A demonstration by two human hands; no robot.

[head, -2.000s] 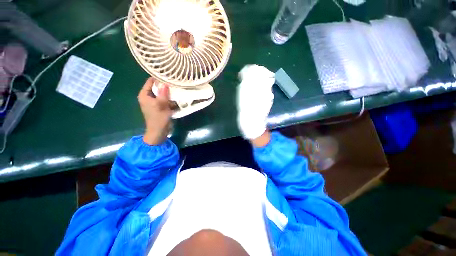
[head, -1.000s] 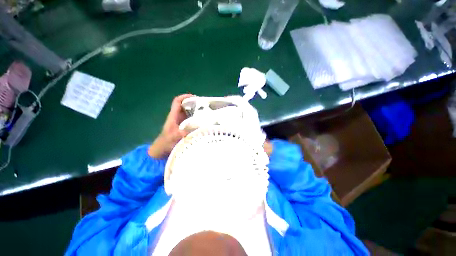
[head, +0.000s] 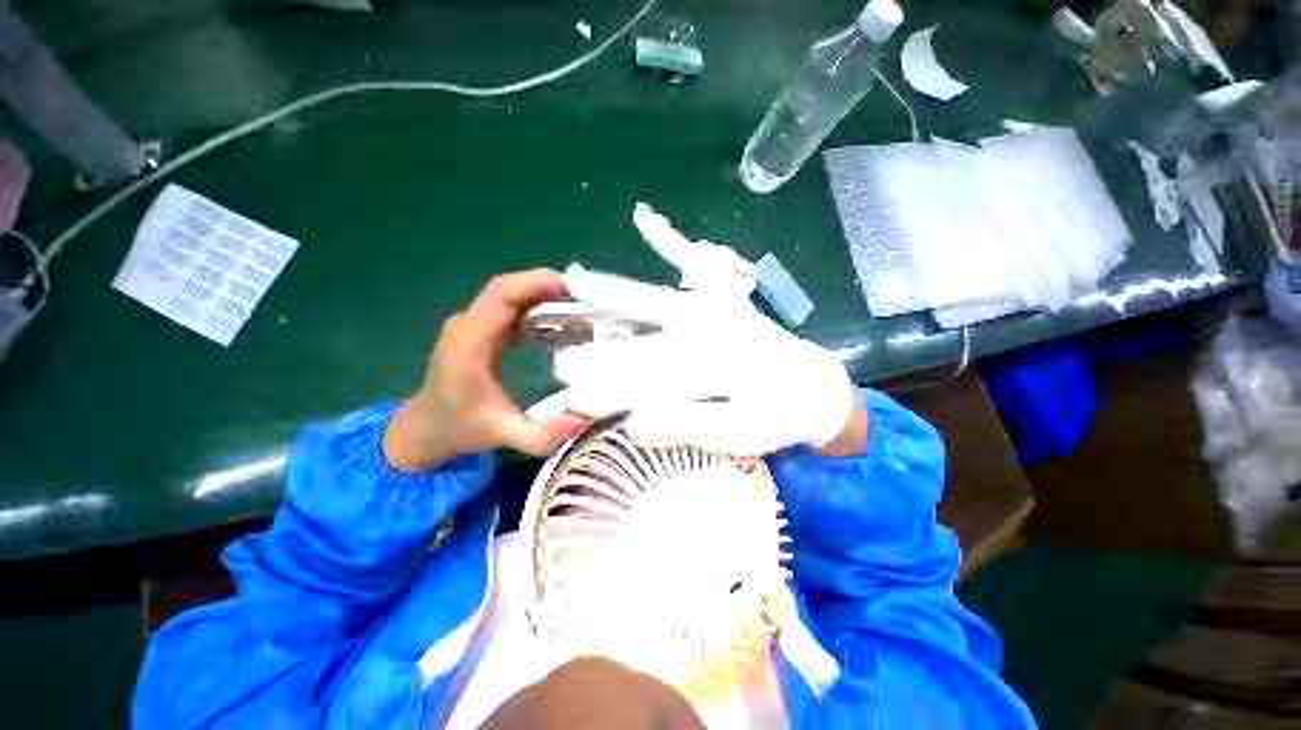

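Observation:
A white clip fan [head: 664, 549] is held close to my chest, its round slatted grille towards me and its clip base [head: 578, 335] pointing away, towards the bench. My bare left hand [head: 482, 374] grips the left side of the base, thumb near the grille edge. My right hand [head: 721, 364], in a white glove, lies over the base with its fingers reaching left; it covers much of the base. The lower grille is washed out by glare. A crumpled white glove [head: 713, 267] lies just beyond my right hand.
A small blue-green block [head: 783, 290] lies beside the spare glove, a similar one [head: 669, 56] farther back. A water bottle [head: 820, 103] and bubble bags [head: 977, 225] are at right, a label sheet [head: 206, 264] at left. A white cable [head: 343, 91] crosses the bench. A carton [head: 985, 478] stands below.
The fan came down from above the bench to my chest, grille turned downwards. My gloved right hand moved from the bench onto its base. The view has shifted slightly.

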